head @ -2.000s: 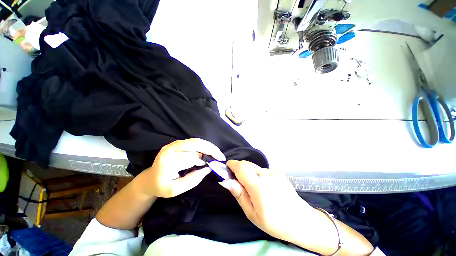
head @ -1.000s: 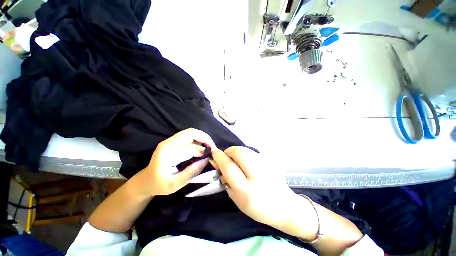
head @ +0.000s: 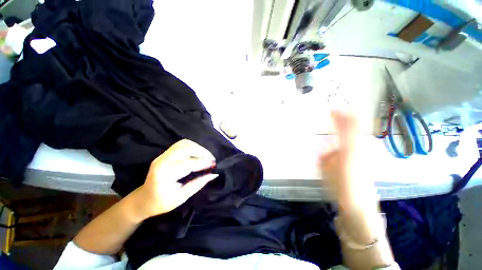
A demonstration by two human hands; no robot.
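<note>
The black garment point(head: 158, 111) lies from the upper left across the white table's front edge and over my lap. Its round open end rests beside my left hand. My left hand point(head: 177, 176) pinches a fold of the black cloth between thumb and fingers. My right hand point(head: 343, 161) is blurred over the table's front edge, away from the cloth, and appears empty with fingers apart. Small red-handled snips point(head: 385, 120) lie at the right, beside the blue-handled shears point(head: 406, 126). A white label point(head: 43, 45) shows on the garment.
The machine's ridged tension knob point(head: 304, 82) and metal parts stand at the upper middle, with small scraps to their right. A small oval object point(head: 228, 129) lies by the garment. A ruler strip point(head: 290, 187) runs along the table's front edge. Dark cloth point(head: 423, 232) hangs at lower right.
My right hand has left the cloth and moved right. The pale blades it held at the cloth are gone from there, and red-handled snips now show by the shears. The view has shifted slightly.
</note>
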